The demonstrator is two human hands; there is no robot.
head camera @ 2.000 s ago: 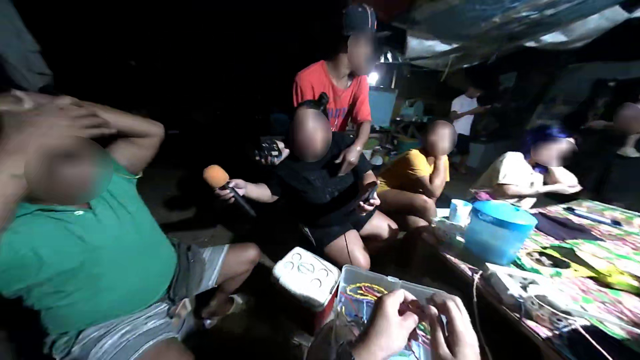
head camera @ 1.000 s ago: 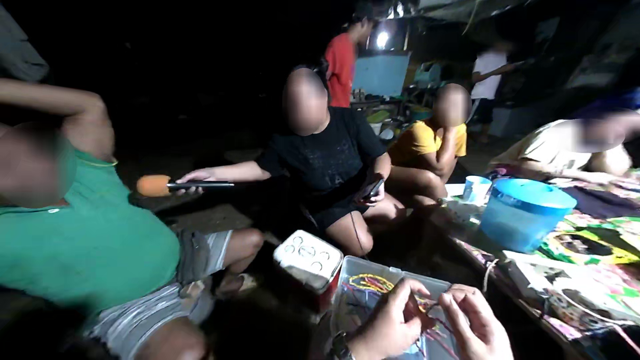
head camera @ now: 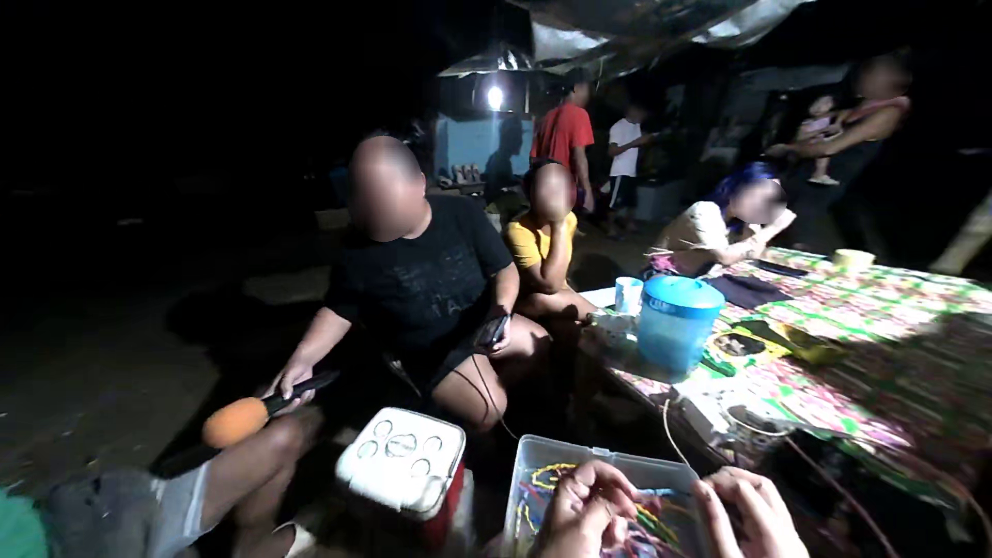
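Observation:
My left hand (head camera: 585, 508) is over a clear plastic box (head camera: 521, 484), its fingers bent and close together. Colored cords (head camera: 655, 523) in yellow, green, red and blue lie in the box below and beside it. My right hand (head camera: 744, 515) is at the box's right edge, thumb and forefinger near each other, a short gap from my left hand. Whether a thin strand is held in either hand is too small to tell.
A cooler with a white lid (head camera: 403, 461) stands left of the box. To the right, a table with a flowered cloth (head camera: 891, 310) bears a blue lidded bucket (head camera: 676, 329) and a cup (head camera: 628, 294). A seated person holds a microphone with an orange foam cover (head camera: 235, 422).
The person in black has lowered the microphone. The person in green is now mostly out of view. My hands have moved farther apart. The view has shifted.

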